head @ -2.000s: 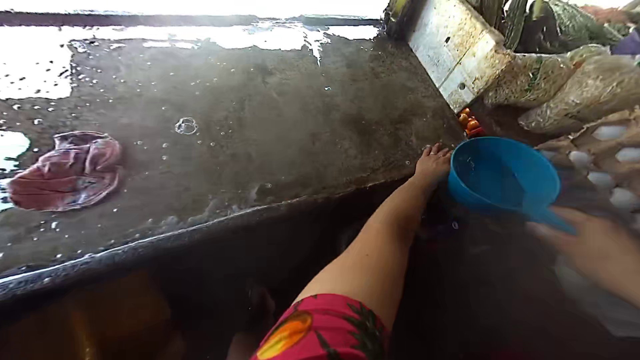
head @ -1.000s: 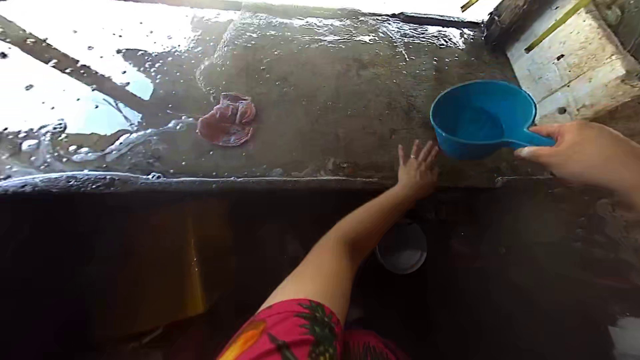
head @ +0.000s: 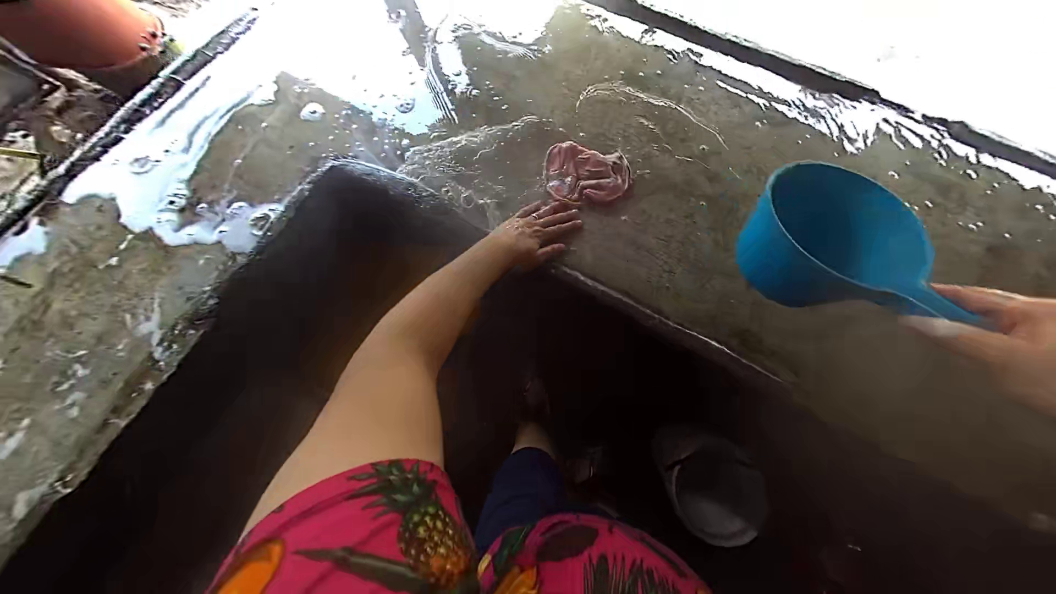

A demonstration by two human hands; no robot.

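Observation:
My left hand (head: 540, 235) rests with fingers spread on the front edge of a wet concrete counter (head: 660, 247), holding nothing. Just beyond its fingertips a crumpled pink cloth (head: 587, 173) lies on the concrete, wet. At the right, my right hand (head: 1002, 330) grips the handle of a blue plastic dipper (head: 833, 235), held above the counter with its mouth facing up. The hand is blurred and partly cut off by the frame. What is inside the dipper cannot be made out.
The counter turns a corner and runs down the left side, wet with suds. An orange-red container (head: 78, 33) stands beyond its far left edge. Below the counter, in the dark, is a pail (head: 718, 495) near my feet. A raised ledge (head: 825, 78) borders the back.
The view has swung left, bringing the counter's corner in. My left hand has moved left along the edge, close to the pink cloth. My right hand still holds the dipper.

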